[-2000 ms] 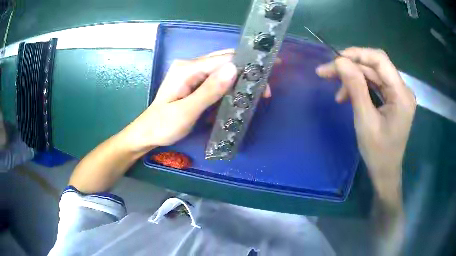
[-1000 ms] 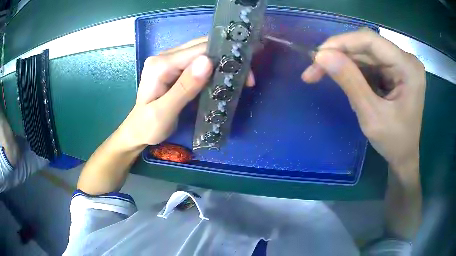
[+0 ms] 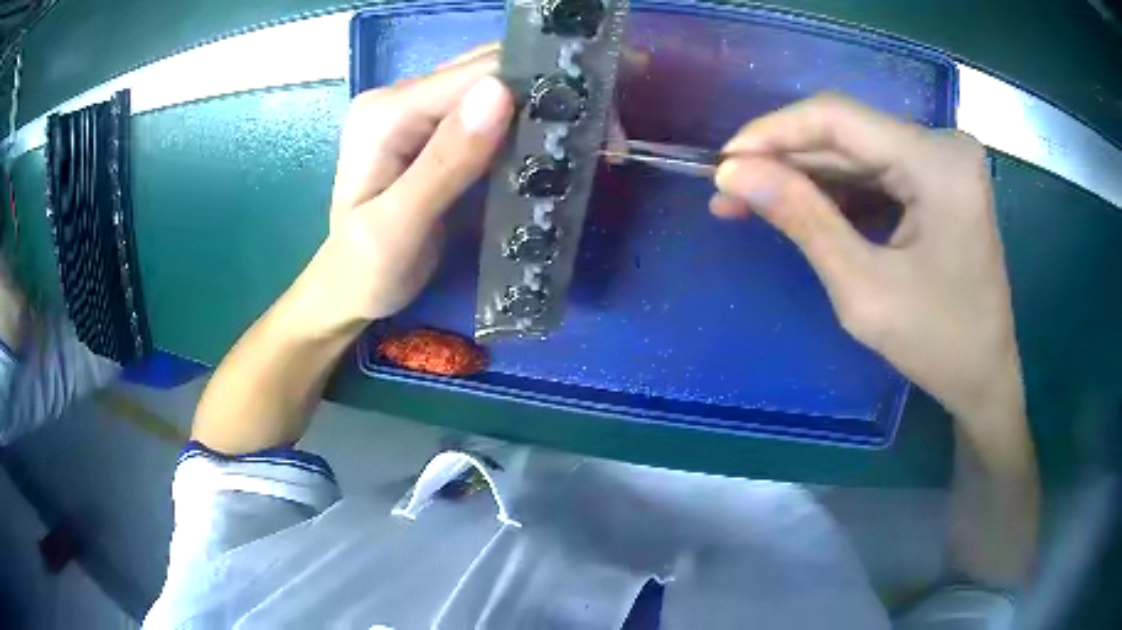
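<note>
My left hand holds a long grey strip fixture by its left edge, thumb on top. The strip stands nearly upright in view, its top end cut off by the picture's edge. Dark round components sit in a single row along it, with small pale bits between them. My right hand grips thin tweezers between thumb and fingers. The tweezer tips point left and lie at the strip's right edge; whether they touch it I cannot tell.
The blue tray lies below the hands, with fine specks on it. An orange-red scrap pile lies in its near-left corner. A black ribbed stack lies on the green bench at far left. Another person's sleeve shows at the left edge.
The strip has moved left and stands more upright than at first. My right hand has brought the tweezers left and down, from apart from the strip to its right edge.
</note>
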